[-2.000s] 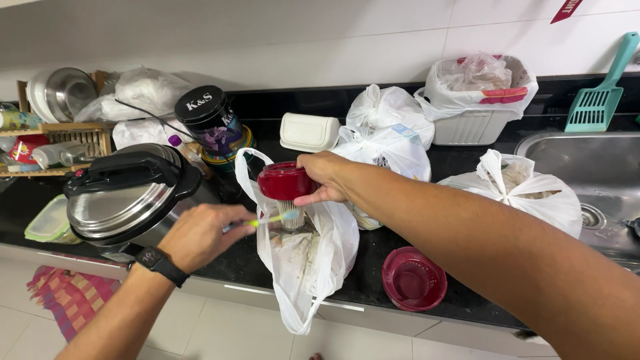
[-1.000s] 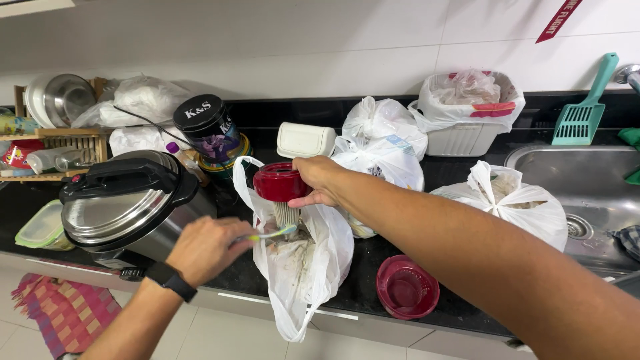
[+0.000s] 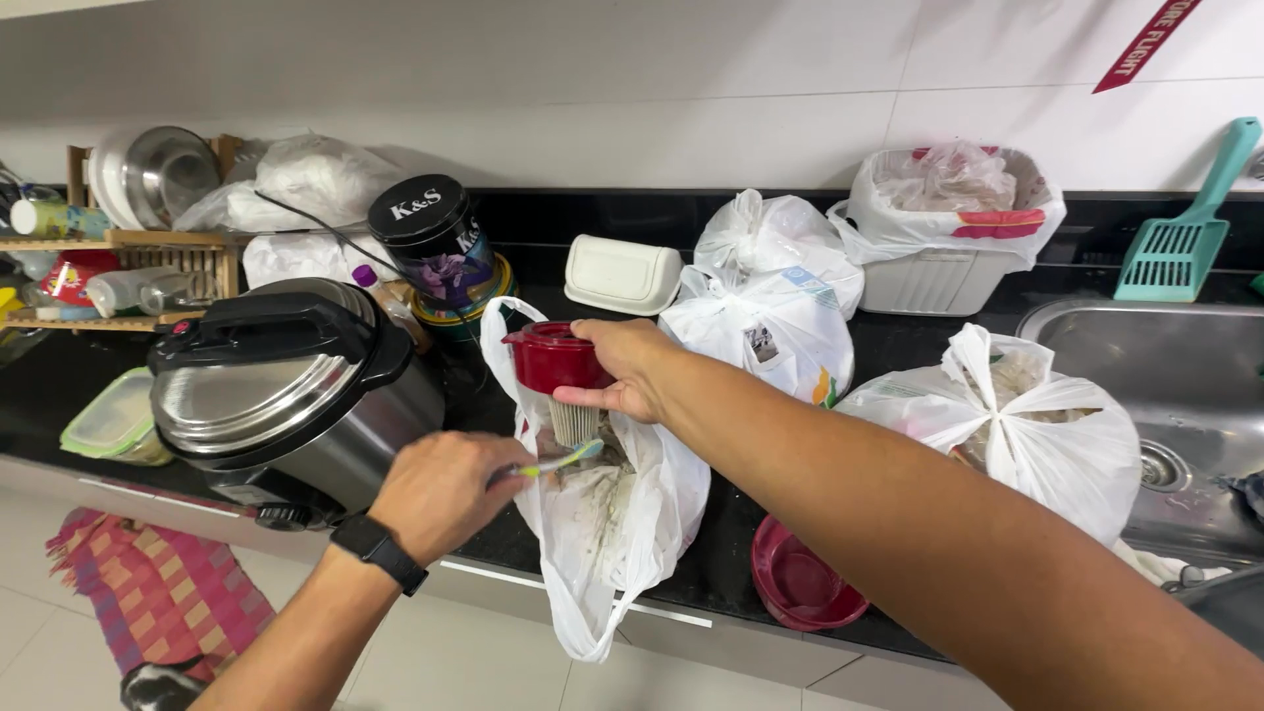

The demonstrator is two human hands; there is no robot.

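My right hand (image 3: pixel 627 370) grips a red plastic filter holder (image 3: pixel 555 357) with a pleated filter (image 3: pixel 575 423) pointing down from it. Below the filter, an open white plastic bag (image 3: pixel 617 523) holds greyish dust and debris. Between the fingers of my left hand (image 3: pixel 456 489) is a yellow-green toothbrush (image 3: pixel 563 461), its bristle end at the filter's lower part. A red plastic cup or bowl (image 3: pixel 805 583) lies on the counter, right of the bag and partly behind my right forearm.
An electric pressure cooker (image 3: pixel 286 385) stands left, near a black tin (image 3: pixel 434 237). Tied white bags (image 3: pixel 765 336) sit behind my right arm, another (image 3: pixel 1007 425) beside the sink (image 3: pixel 1205 365). A lined grey bin (image 3: pixel 933 281) and a teal slotted scoop (image 3: pixel 1175 252) are at the back.
The toothbrush in my left hand has shifted slightly relative to the filter, staying close to it. My right hand keeps its hold on the red filter holder over the bag.
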